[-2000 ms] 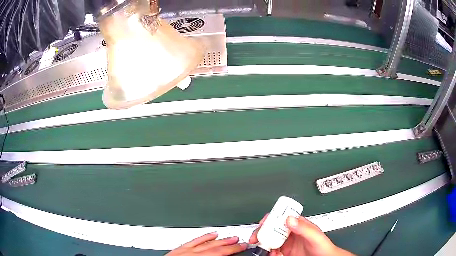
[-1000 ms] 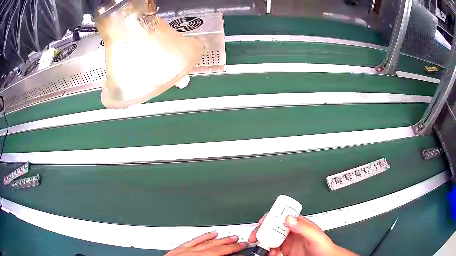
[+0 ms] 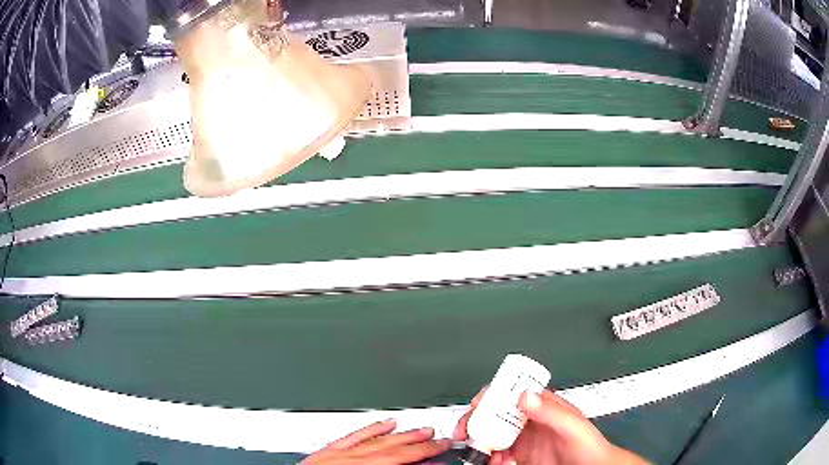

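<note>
My right hand [image 3: 554, 431] holds a white glue bottle [image 3: 511, 400] near the bottom edge of the view. The bottle is tilted, base up, with its black collar down toward the lower left. Its tip is cut off by the picture's edge. My left hand [image 3: 386, 445] lies palm down just left of the bottle, cut off by the bottom edge; what is under its fingers is hidden. A grey-silver strip [image 3: 666, 312] with a row of round positions lies on the green belt to the right.
Two more strips [image 3: 34, 314] lie close together at the far left, and another [image 3: 789, 275] at the far right. A thin dark pointed tool [image 3: 700, 431] lies at the lower right. A glowing cone-shaped lamp [image 3: 273, 109] hangs upper left before a metal machine [image 3: 386, 86].
The strips on the nearest belt lane have moved to the right. A small yellowish piece on a far lane has shifted slightly left. Both hands and the bottle have stayed almost still.
</note>
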